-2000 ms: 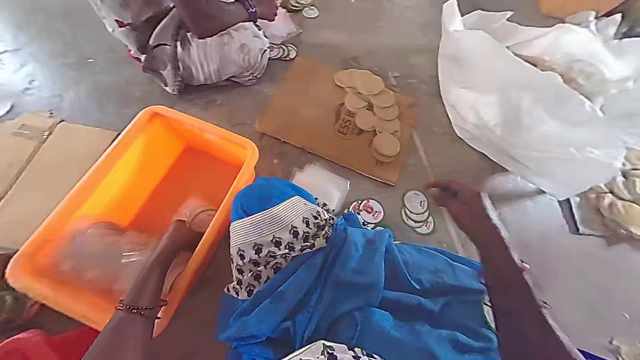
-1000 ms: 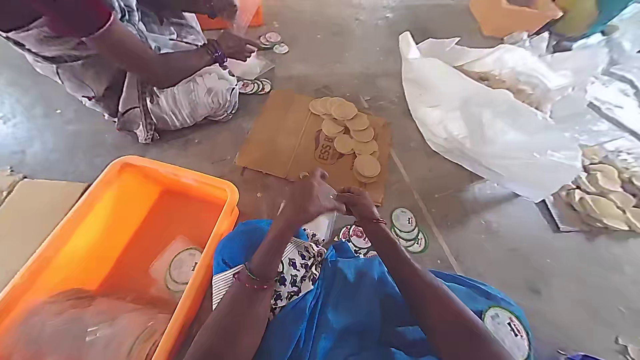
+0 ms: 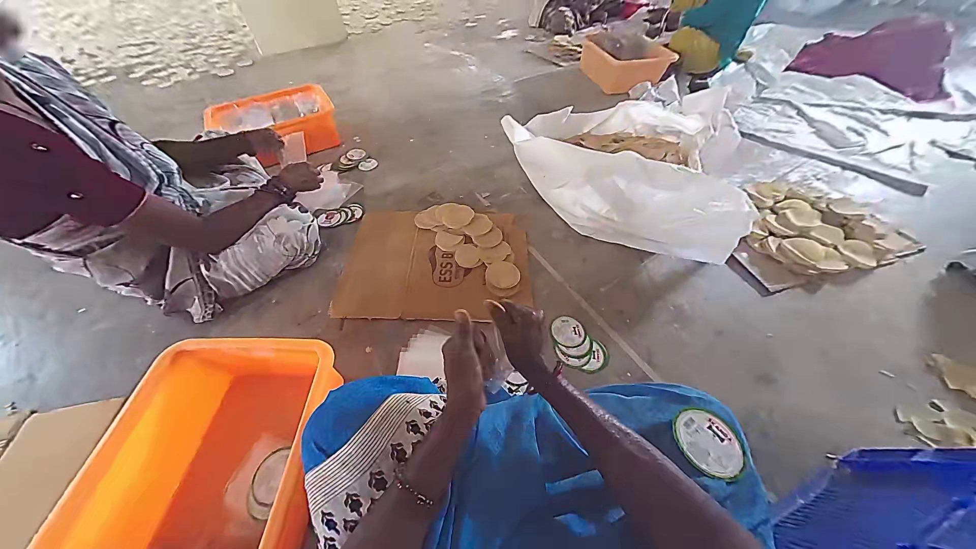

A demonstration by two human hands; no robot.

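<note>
My left hand and my right hand are close together above my lap, with a clear plastic bag between them. Both seem to grip it, though the fingers are partly hidden. Just beyond lies a cardboard sheet bearing pale round discs. White plastic sleeves lie by my left hand. Round printed labels with green rims lie right of my right hand, and one more label rests on my blue-clothed knee. In the orange tub lies a bagged disc.
A co-worker sits at the left, holding a clear bag, beside another orange tub. A white sack stands open at the upper right, near a heap of pale discs. A blue object is at the lower right.
My left hand was in the orange tub two seconds ago, my right by the labels; both have come together over my lap with the bag. The view has tilted up.
</note>
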